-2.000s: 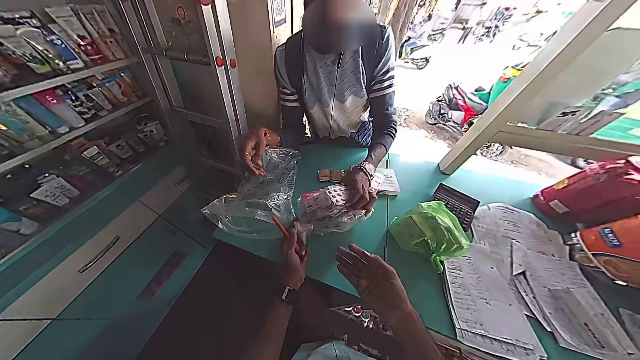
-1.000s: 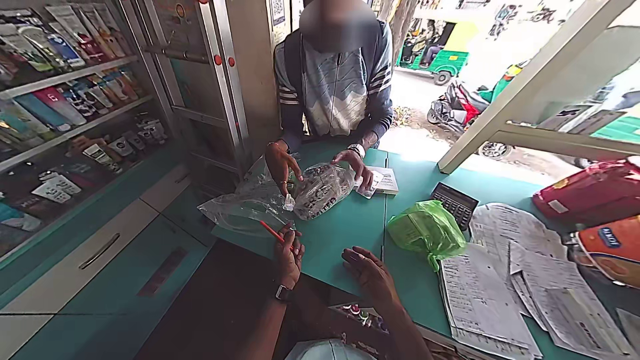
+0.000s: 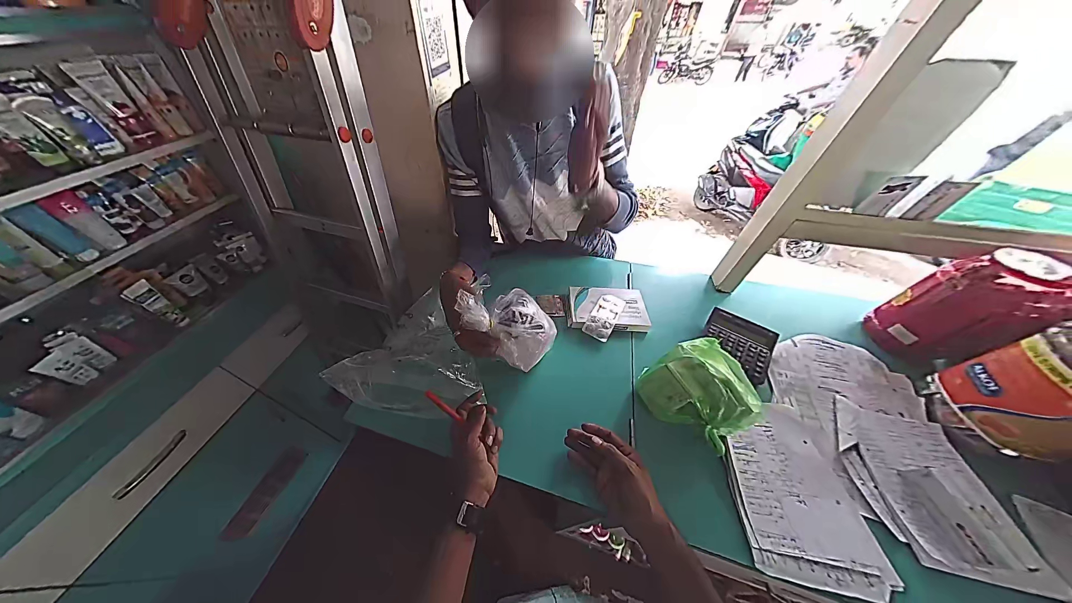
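Observation:
My left hand (image 3: 477, 448), with a watch on its wrist, holds a red pen (image 3: 444, 406) at the near edge of the teal counter (image 3: 544, 419). My right hand (image 3: 611, 469) is over the edge to the right, fingers apart and holding nothing. A clear plastic bag (image 3: 402, 377) lies flat beyond my left hand. Past it, another person's hand (image 3: 461, 314) grips a tied white plastic bag (image 3: 523, 331). A blister pack (image 3: 603, 316) lies on a white box (image 3: 632, 308) near the middle. A knotted green plastic bag (image 3: 699, 389) sits right of my right hand.
A calculator (image 3: 741, 339) and handwritten papers (image 3: 804, 494) lie at the right, beside a red package (image 3: 963, 310) and an orange package (image 3: 1005, 394). A person (image 3: 536, 167) stands across the counter. Shelves of tubes (image 3: 126, 201) stand at the left; small items (image 3: 607, 540) are below the counter edge.
The other person's right-side hand in view has left the counter and is raised to the chest. The plastic-wrapped bundle is now a tied bag in their other hand. My hands have stayed nearly in place.

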